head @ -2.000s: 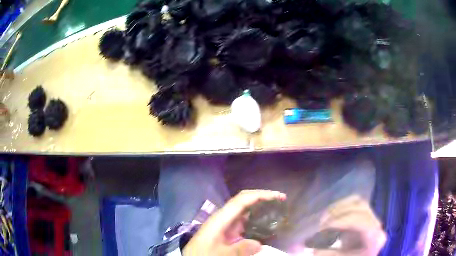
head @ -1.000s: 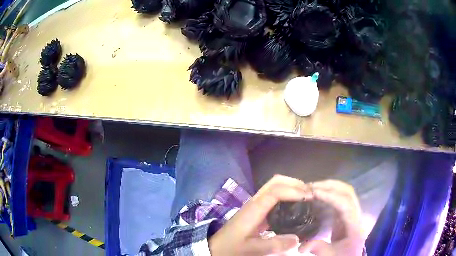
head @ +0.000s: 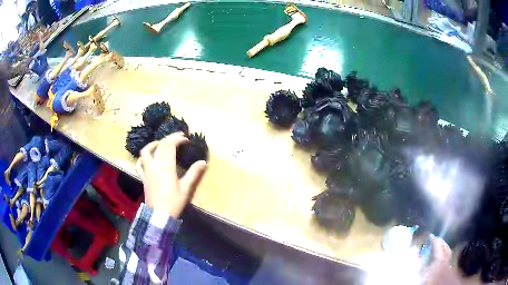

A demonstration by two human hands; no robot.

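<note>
My left hand (head: 164,175) reaches over the worktop (head: 245,183), its thumb and fingertips around a black spiky hair piece (head: 195,149). This piece touches a small cluster of several like pieces (head: 157,113). The white glue bottle (head: 397,238) with a teal tip is near the table's front edge at the lower right, washed out by glare. My right hand (head: 439,261) is beside it, blurred and cut off by the lower edge. A bluish thing (head: 425,249) shows at its fingers; whether the hand grips it is unclear.
A large heap of black hair pieces (head: 365,150) covers the right side. Blue-clothed figures (head: 69,83) lie at the far left. The green belt (head: 223,33) behind carries tan limbs (head: 278,34). A blue crate (head: 64,206) of figures and red stools (head: 83,236) stand below left.
The view has swung left. My hands have parted from the lap; the left is now at the small cluster with one more piece there, the right by the glue bottle.
</note>
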